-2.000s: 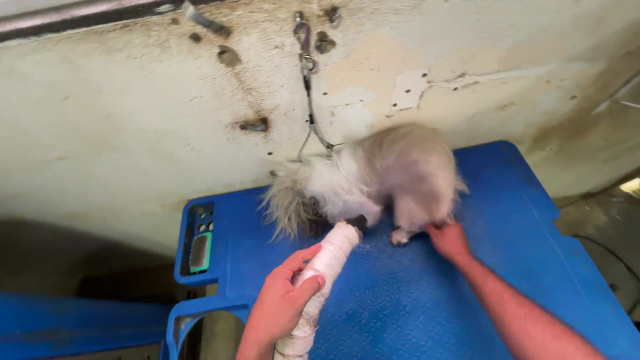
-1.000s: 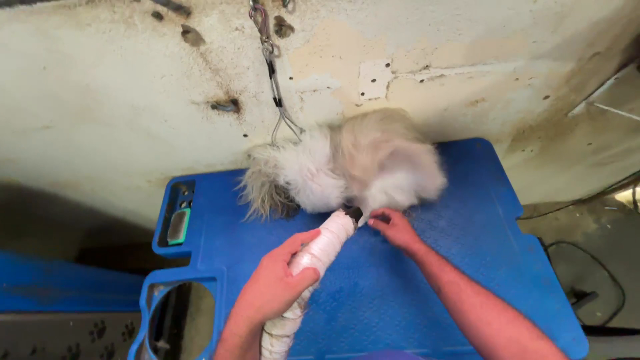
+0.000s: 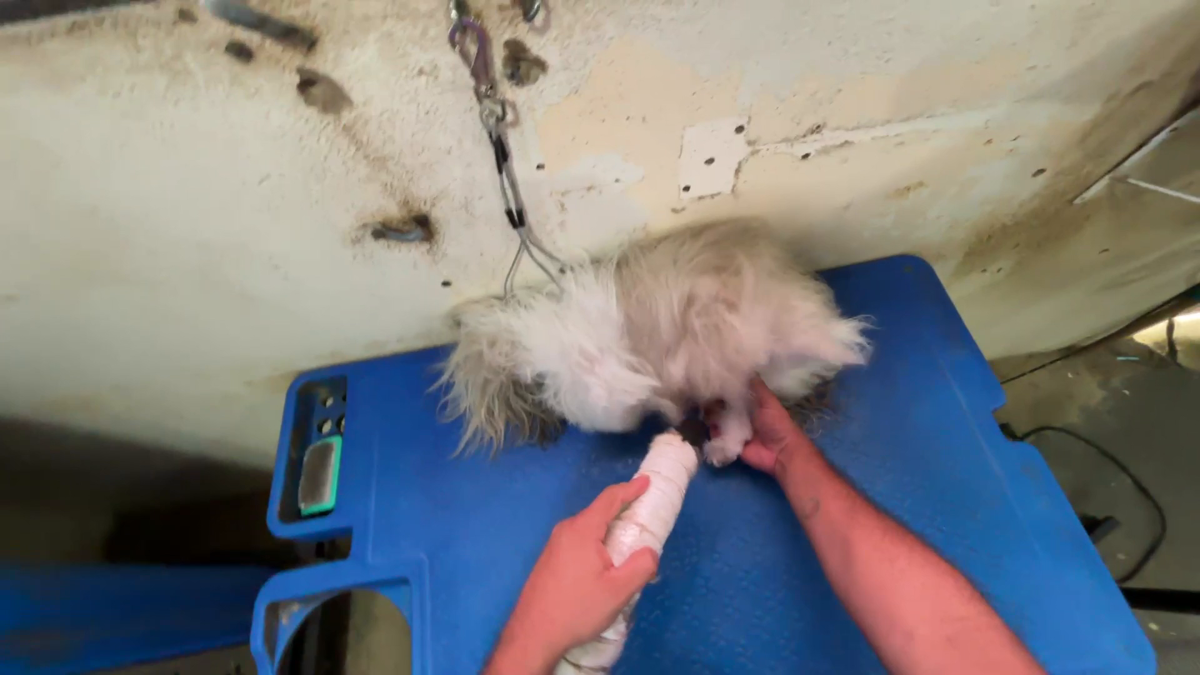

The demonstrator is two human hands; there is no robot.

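Note:
A long-haired cream and white dog (image 3: 694, 319) stands on a blue plastic grooming table (image 3: 469, 525) against the wall, its head at the left. A wire loop tether (image 3: 511, 197) runs from a wall hook to its neck. My left hand (image 3: 586, 562) grips a hose wrapped in white tape (image 3: 661, 497), whose dark nozzle (image 3: 694, 431) is close to one of the dog's legs. My right hand (image 3: 773, 431) is at that leg, beside the paw (image 3: 722, 450); its fingers are partly hidden by the leg and fur, so the grasp is unclear.
A slicker brush with a green edge (image 3: 320, 475) lies in the table's left tray. The dirty wall (image 3: 328, 216) has metal pegs and holes. A round opening is at the table's lower left corner. A black cable (image 3: 1125, 455) lies on the floor at the right.
My right hand has moved from the dog's rear to a leg near the nozzle. My left hand still holds the hose. The dog's hindquarters have shifted.

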